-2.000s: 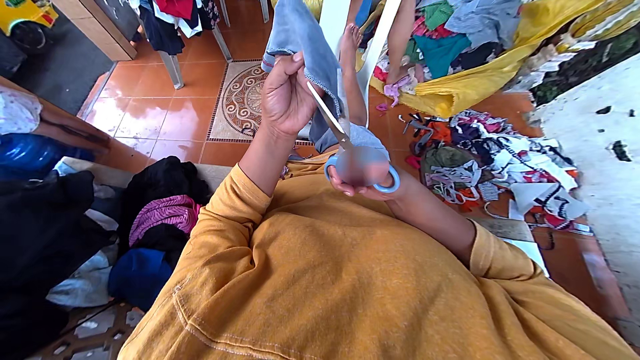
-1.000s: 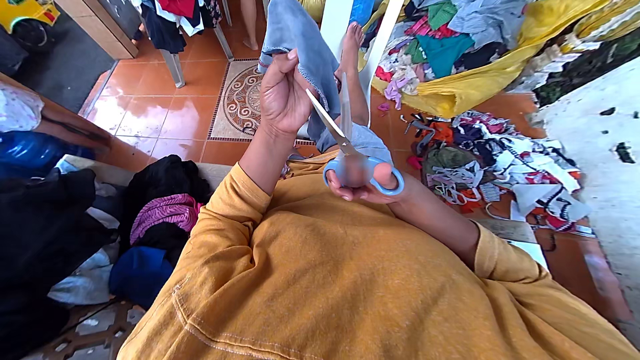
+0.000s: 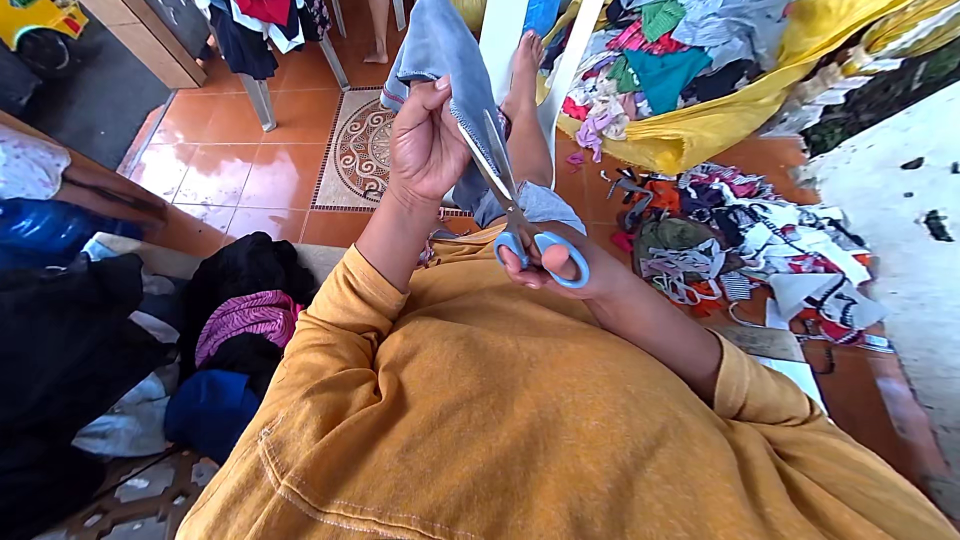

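Note:
My left hand (image 3: pixel 429 142) pinches a grey-blue cloth (image 3: pixel 450 45) by its stitched edge, thumb on top. The cloth hangs down behind the hand. My right hand (image 3: pixel 559 262) holds scissors (image 3: pixel 516 217) with light blue handles, fingers through the loops. The scissor blades are parted and point up toward the cloth, with the cloth's stitched edge at them; whether they are cutting cannot be told. Part of the cloth is hidden behind my left hand.
A yellow sack (image 3: pixel 675 146) with mixed fabrics lies at the upper right. Below it a heap of cloth scraps (image 3: pixel 780 247) covers tiled floor. Dark garments (image 3: pixel 75 337) and a pink striped cloth (image 3: pixel 251 322) are piled at left. A patterned tile inset (image 3: pixel 360 150) lies ahead.
The scissors, in my right hand, have moved from just below the cloth up to its edge. My left hand still holds the cloth, which now hangs wider and lower around the blades.

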